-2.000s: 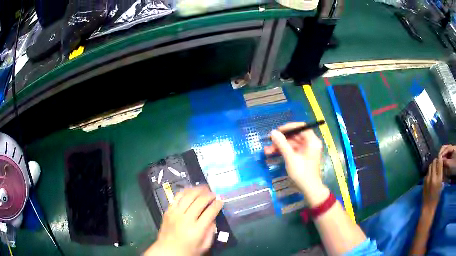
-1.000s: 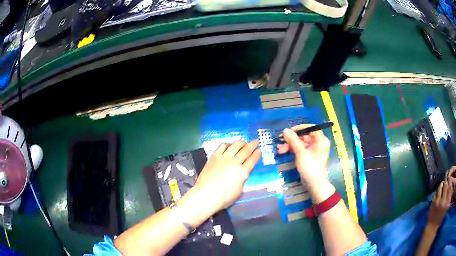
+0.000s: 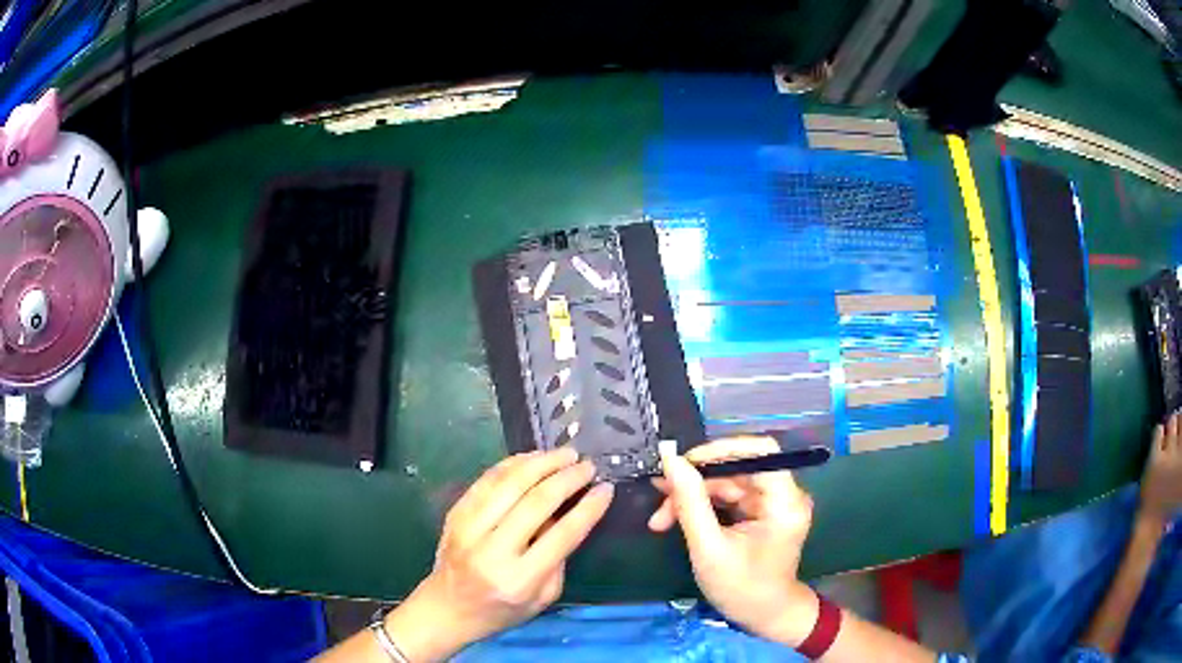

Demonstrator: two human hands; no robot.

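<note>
The dark grey phone middle frame (image 3: pixel 583 350) lies on the black foam pad (image 3: pixel 668 324), with slanted dark ovals, white strips and a yellow-orange patch. My left hand (image 3: pixel 519 550) rests with its fingertips on the lower left end of the frame. My right hand (image 3: pixel 739 531) holds the slim black tweezers (image 3: pixel 765 462) nearly flat, tip pointing left at the frame's lower edge. A small white piece shows by my right fingertips. Whether the tip grips anything cannot be told.
The foam parts tray (image 3: pixel 318 317) is left of the frame. Adhesive sheets on blue film (image 3: pixel 765 324) lie right. Beyond are yellow tape (image 3: pixel 981 324) and a black strip sheet (image 3: pixel 1053 324). A pink-white fan (image 3: pixel 58 279) stands far left; another person's hand (image 3: pixel 1163 473) is far right.
The view has tilted down and shifted. My right hand with the tweezers has moved from the adhesive sheets to the frame's lower end. My left hand has moved from the film's edge back to the frame.
</note>
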